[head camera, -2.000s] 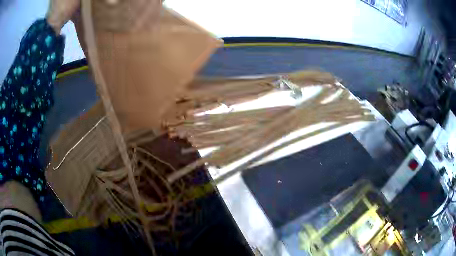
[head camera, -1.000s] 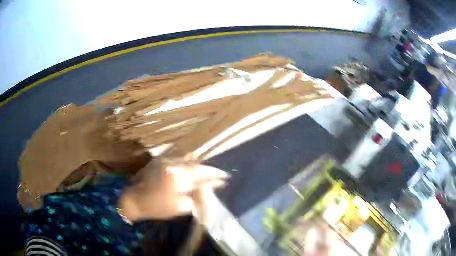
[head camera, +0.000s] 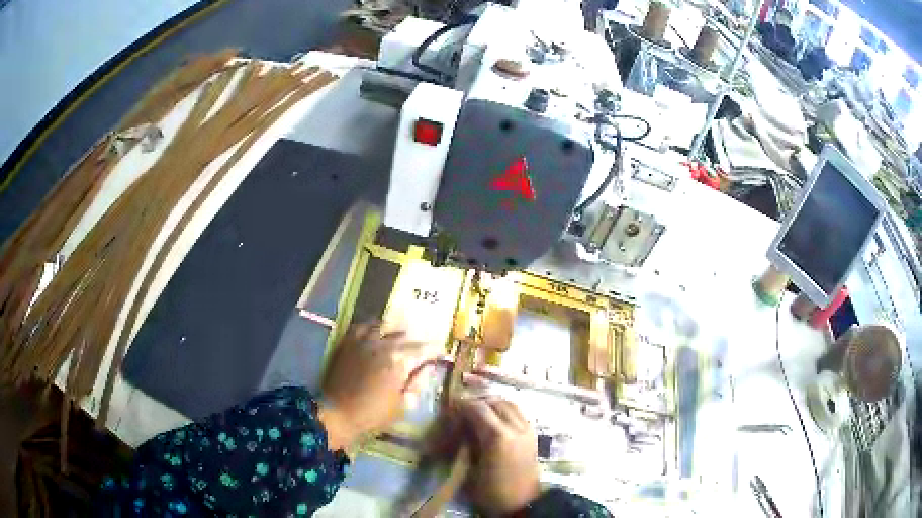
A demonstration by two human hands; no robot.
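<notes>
My left hand (head camera: 372,379) lies at the left part of the yellow clamp frame (head camera: 495,293), fingers forward over the pale template; its grip is unclear. My right hand (head camera: 500,445) is lower, right of it, with bent fingers around a brown strap (head camera: 445,496). The strap's free part trails down toward me, blurred. Its upper part appears to reach the clamp area between my hands. The white sewing head with dark grey cover (head camera: 514,182) stands just beyond the clamp. My palms and the strap's exact end are hidden.
A strap pile (head camera: 131,223) covers the white surface at left. A dark mat (head camera: 243,273) lies between pile and machine. At right are a control screen (head camera: 829,223), a small round fan (head camera: 871,362), a white roll (head camera: 829,400), a cable and small metal tools (head camera: 765,496).
The view has turned right, from the strap pile to the machine. My left hand has moved from beside the pile to the clamp. The large brown panel raised two seconds ago is no longer seen raised.
</notes>
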